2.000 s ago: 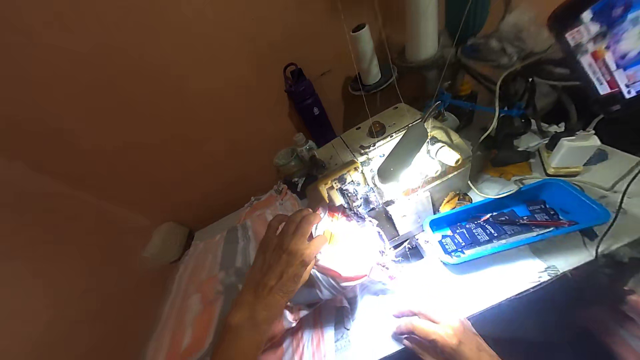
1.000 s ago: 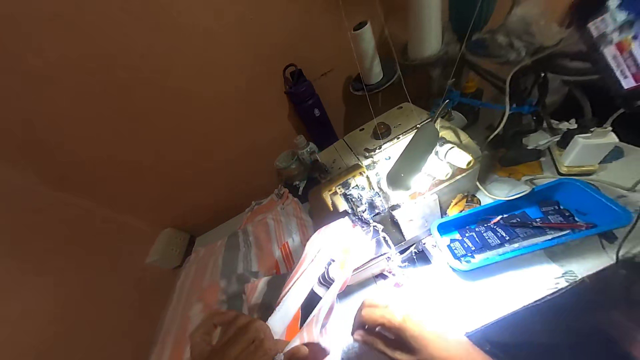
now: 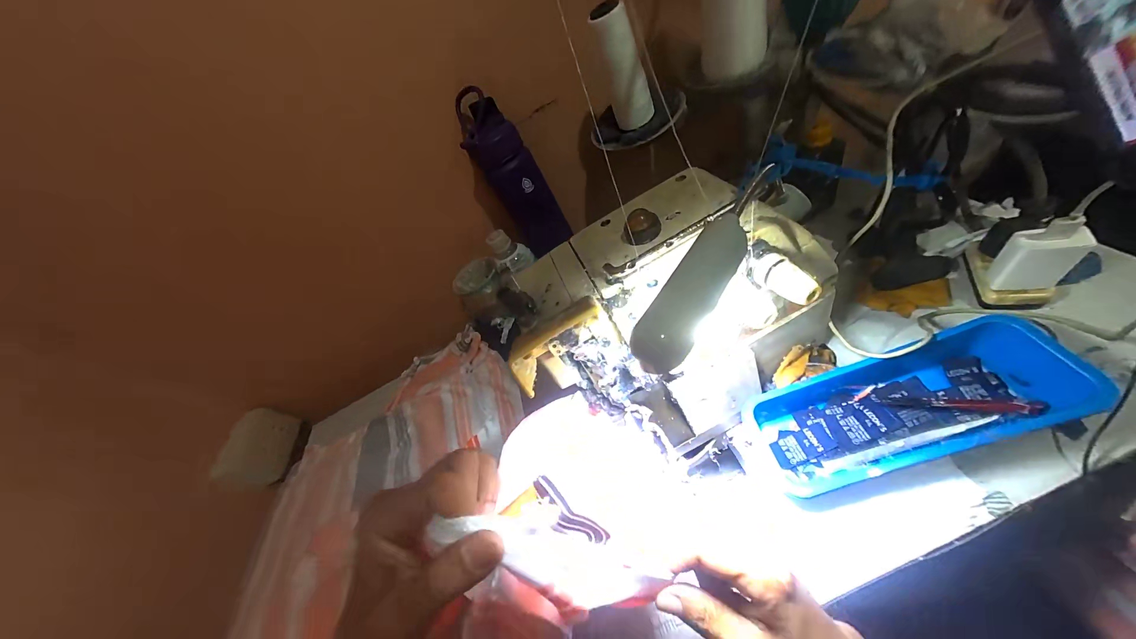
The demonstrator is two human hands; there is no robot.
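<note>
My left hand (image 3: pixel 435 532) pinches a bunched edge of light fabric (image 3: pixel 577 524) between thumb and fingers. At the fabric's lower right edge, my right hand (image 3: pixel 745 595) holds it between thumb and fingers. Dark wavy stripes and a bit of orange show on the cloth; strong glare washes out much of it. Just beyond lies the needle area of an industrial sewing machine (image 3: pixel 657 222), where the glare hides whether the cloth is under the foot. Orange, grey and white striped fabric (image 3: pixel 390 453) spreads on the left, beside my left hand.
A blue plastic tray (image 3: pixel 1056 373) with dark packets and a red pen-like tool stands at the right. Behind the machine are a purple bottle (image 3: pixel 519 182) and a thread cone (image 3: pixel 621 67). A white plug adapter (image 3: pixel 1043 253) and cables lie at the back right.
My left hand has moved from the cloth near the needle area down toward the near side, then up a little. Both hands now hold the fabric edge up in front of the machine.
</note>
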